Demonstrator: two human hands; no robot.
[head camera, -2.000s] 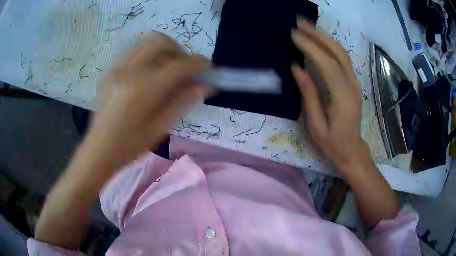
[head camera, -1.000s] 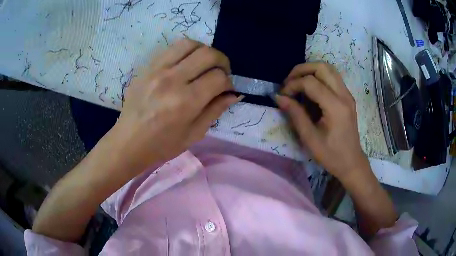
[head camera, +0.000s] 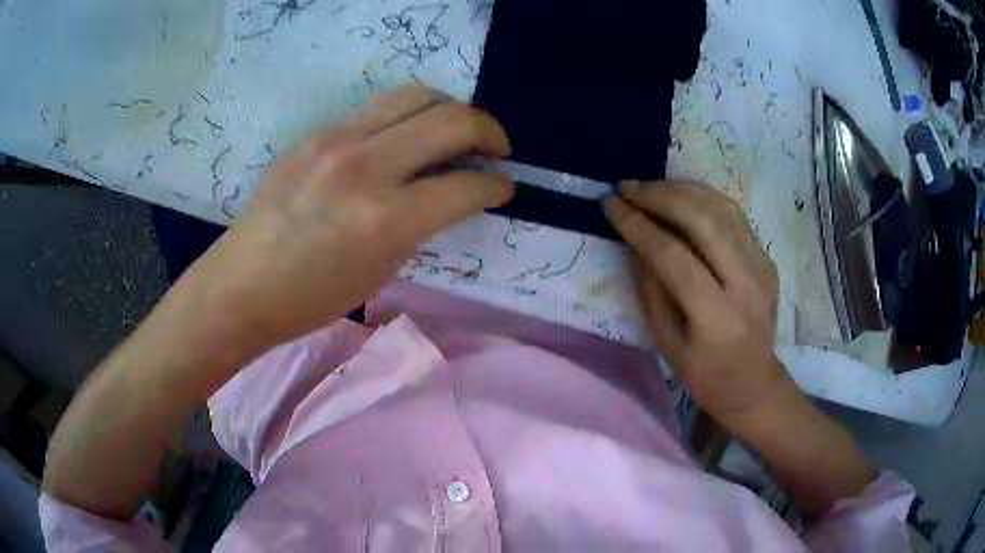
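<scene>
A navy-black cloth piece (head camera: 583, 86) lies flat on the white table in front of me, with a small notch on its right side. A thin grey metal strip (head camera: 556, 178) lies across its near part, with a dark band of cloth showing on the near side of the strip. My left hand (head camera: 378, 178) pinches the strip's left end between thumb and fingers. My right hand (head camera: 702, 270) has its fingertips at the strip's right end. The fingers hide both strip ends and the cloth's near corners.
A steam iron (head camera: 853, 216) rests on its dark pad at the right. A grey bottle-like thing with a blue cap (head camera: 927, 157) and a long grey strip (head camera: 880, 54) lie beyond it. Thread ends (head camera: 416, 32) are scattered over the white table (head camera: 162, 65).
Two seconds ago my left hand held the strip in a blur over the cloth. Since one second ago the strip looks narrower and tilted, and more dark cloth shows on its near side.
</scene>
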